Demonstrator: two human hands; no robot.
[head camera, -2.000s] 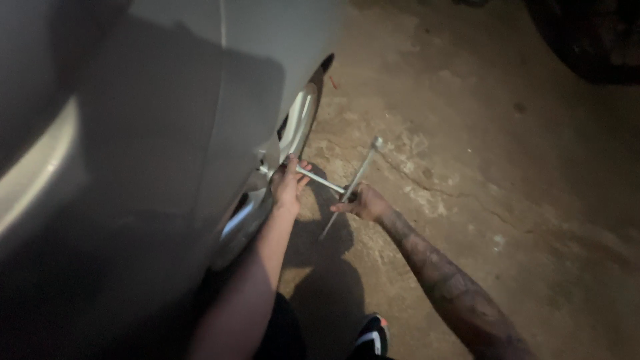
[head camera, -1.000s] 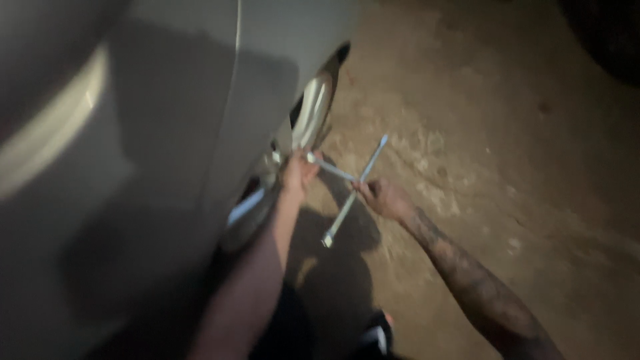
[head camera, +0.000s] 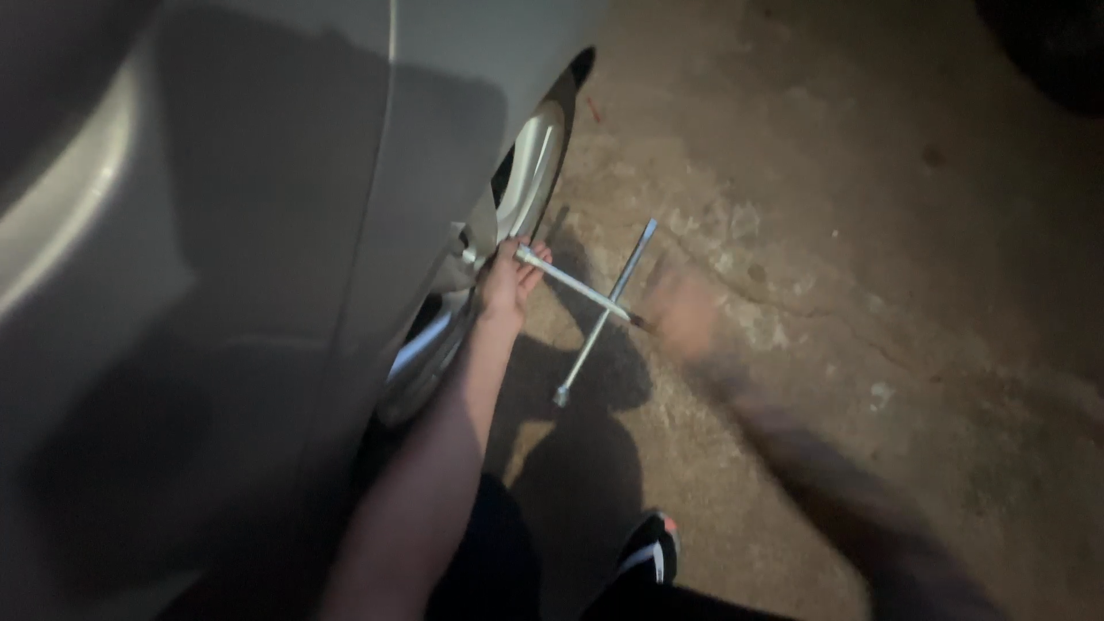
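A four-way lug wrench (head camera: 611, 304) of bare metal is held out from the alloy wheel (head camera: 528, 172) of a grey car. My left hand (head camera: 511, 274) is beside the wheel, palm up, with the socket end of one arm of the wrench resting in it. Blurred by motion, my right hand (head camera: 686, 312) is by the wrench's outer end, near the dark tip past the crossing; whether it touches the tip or grips it cannot be told. The other two ends of the cross stick out free, one up and one down.
The car's grey body panel (head camera: 259, 216) fills the left side, close to my left arm. Below is a stained, cracked concrete floor (head camera: 862, 345). My shoe (head camera: 653, 548) stands at the bottom. A dark round object (head camera: 1048, 52), not clear, lies at the top right.
The cross arms of the wrench have changed their angle between frames. My right hand, earlier on the wrench near its crossing, is now blurred and farther out at the outer end.
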